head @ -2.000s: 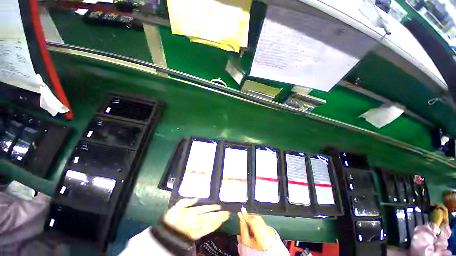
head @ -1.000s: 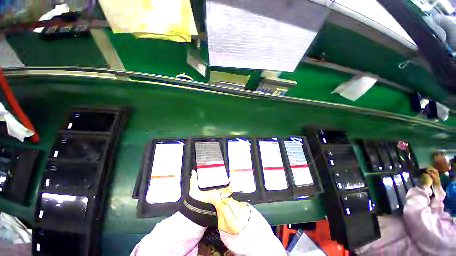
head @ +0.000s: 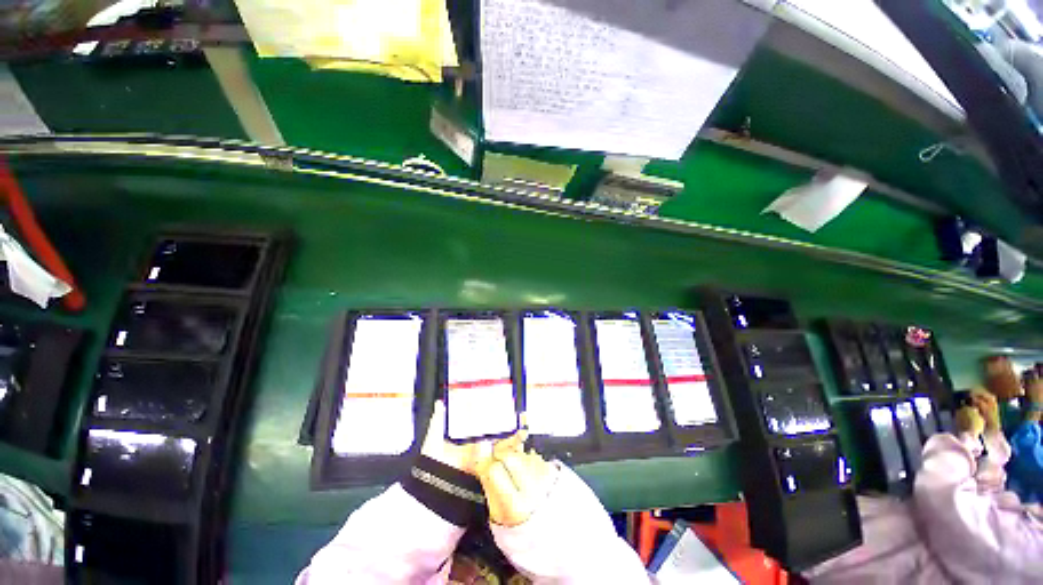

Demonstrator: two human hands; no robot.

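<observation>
A black phone tray (head: pixel 547 459) lies in front of me with several lit smartphones side by side. The second smartphone from the left (head: pixel 479 366) shows a white screen with a red line; its lower end is tilted up a little from the tray. My left hand (head: pixel 447 445), with a black band at the wrist, holds this phone at its lower end. My right hand (head: pixel 511 471) is at the phone's lower right corner, its fingers bent and touching the left hand. Whether it also grips the phone is unclear.
Dark phone trays stand lengthwise at left (head: pixel 146 394) and right (head: pixel 789 429). A red bin (head: pixel 732 531) with a clipboard is below the bench edge. A metal rail (head: pixel 377 179) runs behind. A printed sheet (head: pixel 606 74) and yellow cloth (head: pixel 349 32) hang above. Another person's hands are at far right.
Since two seconds ago, both hands have come together at the second phone, and the left hand has taken hold of it. Over the last second, its screen has turned from greyish to brighter white.
</observation>
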